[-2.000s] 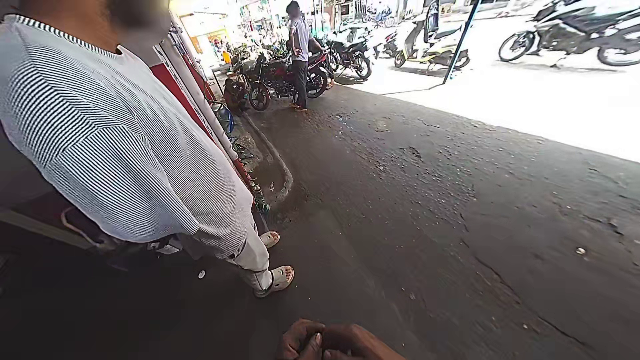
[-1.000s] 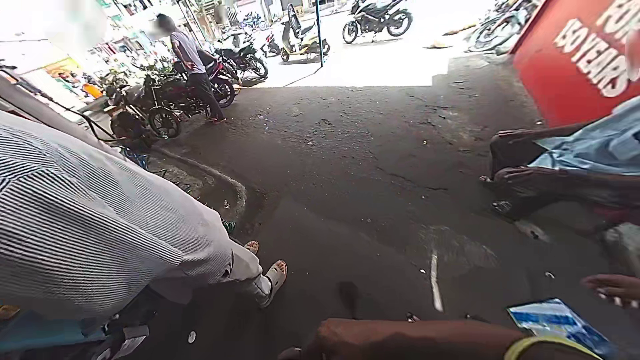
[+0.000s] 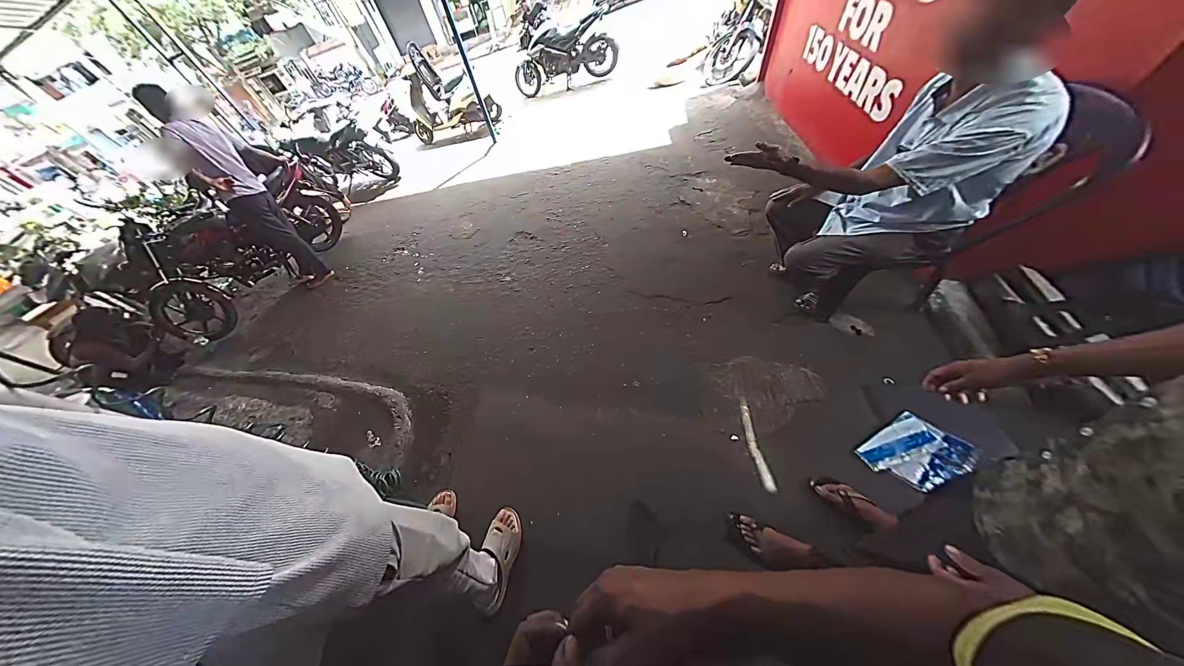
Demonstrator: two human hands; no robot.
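Observation:
In the head view, my right hand (image 3: pixel 624 606) reaches in at the bottom edge, its forearm coming from the right with a yellow band at the sleeve or arm. Its fingers are curled and meet the fingers of my left hand (image 3: pixel 538 638), which is mostly cut off by the frame. A tiny pale spot shows between the fingertips; whether it is an object, a nail or a ring cannot be told. Below the hands is dark pavement (image 3: pixel 573 462). A standing person's sandalled foot (image 3: pixel 502 550) is a little to the left of them.
A person in a striped top (image 3: pixel 185 518) stands close at left. At right, a person sits in a blue shirt (image 3: pixel 962 157) by a red wall (image 3: pixel 832 55); another's hand (image 3: pixel 971 375) is above a blue-and-white packet (image 3: pixel 916 450). Parked motorcycles (image 3: pixel 194 310) and a scooter (image 3: pixel 449 102) stand beyond.
The view has swung to the right, bringing in the red wall and the seated person. My hands stay close together at the bottom edge, and more of my right forearm shows than two seconds ago.

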